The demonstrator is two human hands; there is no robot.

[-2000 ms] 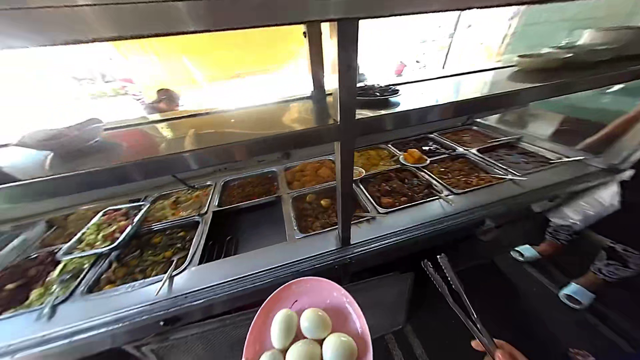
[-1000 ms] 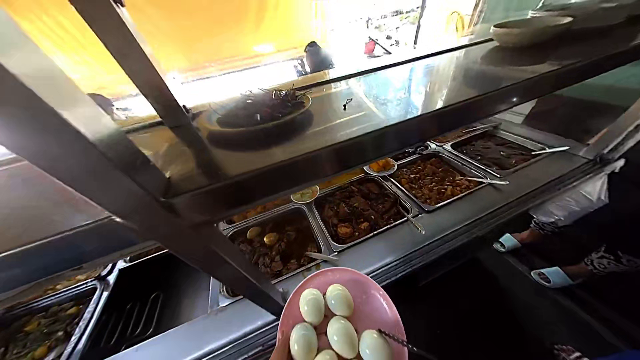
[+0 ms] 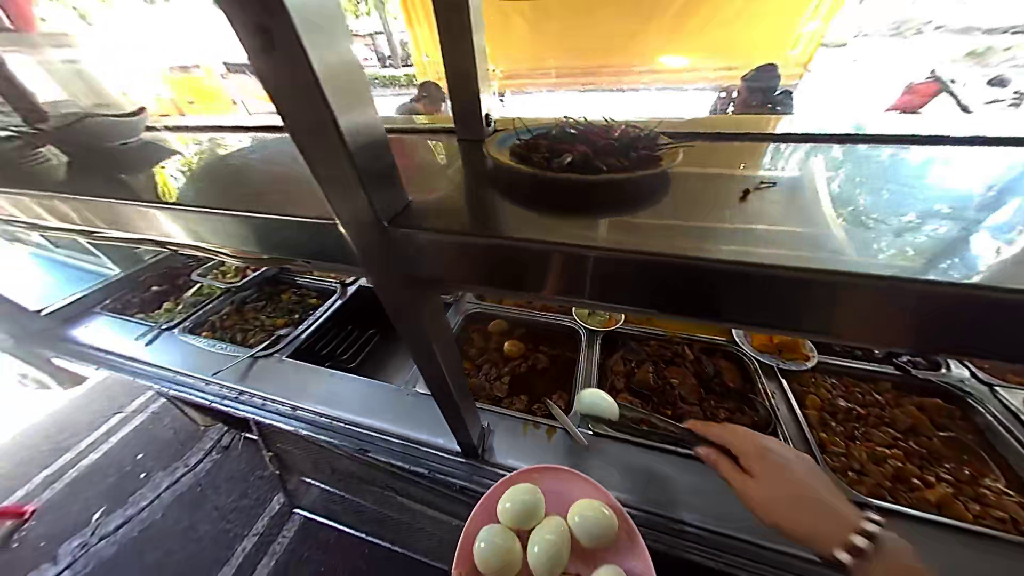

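Note:
My right hand [image 3: 772,476], with a beaded bracelet at the wrist, grips metal tongs [image 3: 652,426]. A peeled boiled egg [image 3: 597,405] sits at the tongs' tips, above the near rim between two food trays. To its left is a steel tray of brown stew [image 3: 520,364] with round egg-like pieces in it; to its right, a tray of dark stewed meat [image 3: 680,380]. Below, a pink plate [image 3: 560,480] bears several peeled eggs [image 3: 549,544]. My left hand is out of view under or beyond the plate.
A steel post [image 3: 424,352] and a shelf [image 3: 760,280] stand over the trays. On the shelf is a plate of dried chillies [image 3: 588,152]. A spoon handle [image 3: 566,422] juts over the counter edge. Small bowls [image 3: 598,318] sit behind the trays. People [image 3: 760,92] are beyond the stall.
My right hand has come over the trays with the tongs, which now hold an egg away from the plate. The view has swung a good deal.

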